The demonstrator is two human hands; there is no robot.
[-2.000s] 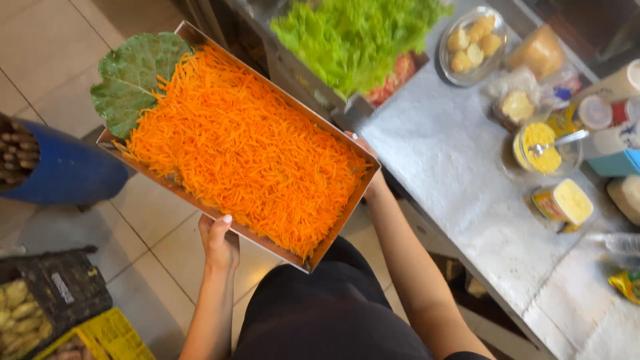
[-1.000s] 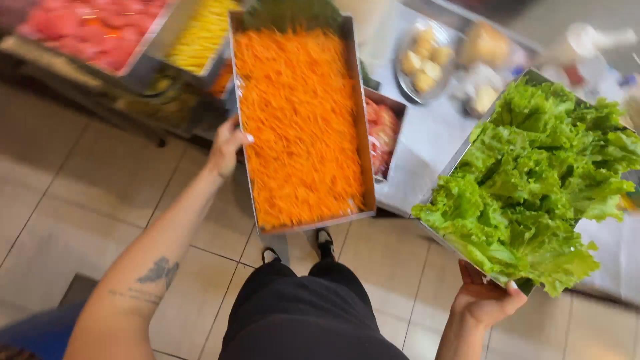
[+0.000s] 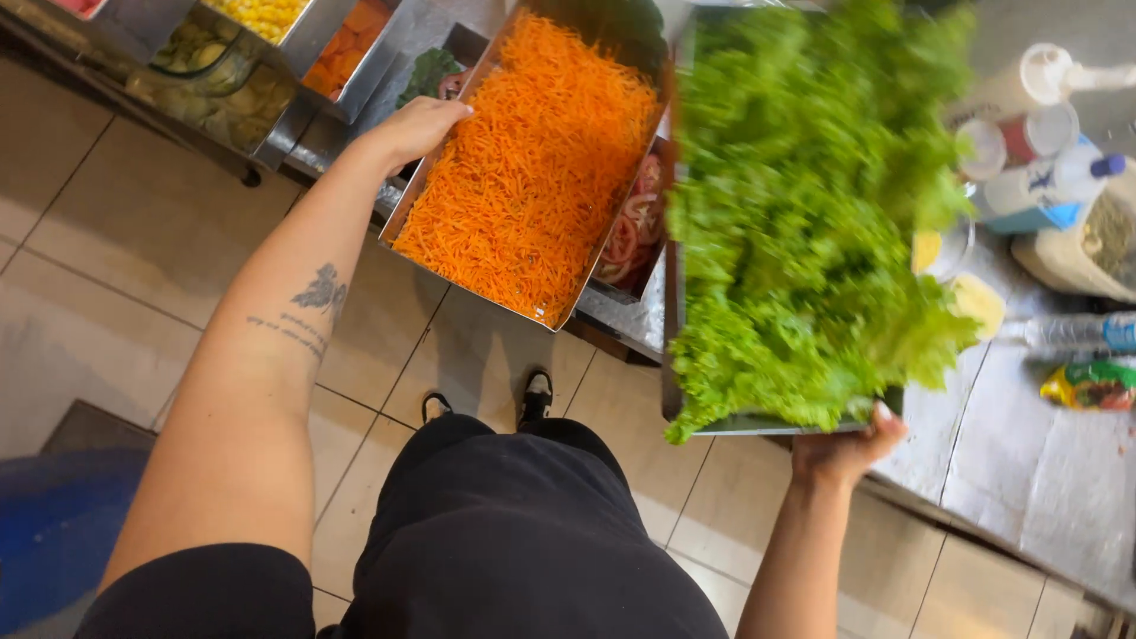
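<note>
My left hand grips the left rim of a metal tray of grated carrot, its thumb over the edge. Dark green leaf shows at the tray's far end. On the right, my right hand holds the near edge of a tray of green leaf lettuce, thumb on the rim and the other fingers hidden beneath. Between the two trays, a smaller container of sliced tomato is partly covered by the carrot tray.
At the upper left stand metal containers of corn kernels, orange pieces and pale sliced vegetable. Bottles, a yellow tub and a green packet stand on the metal counter. A blue container is at the lower left.
Two seconds ago both my hands held the carrot tray; my right hand then took the lettuce tray, which was on the counter side. The lettuce tray has since come closer beside the carrot tray.
</note>
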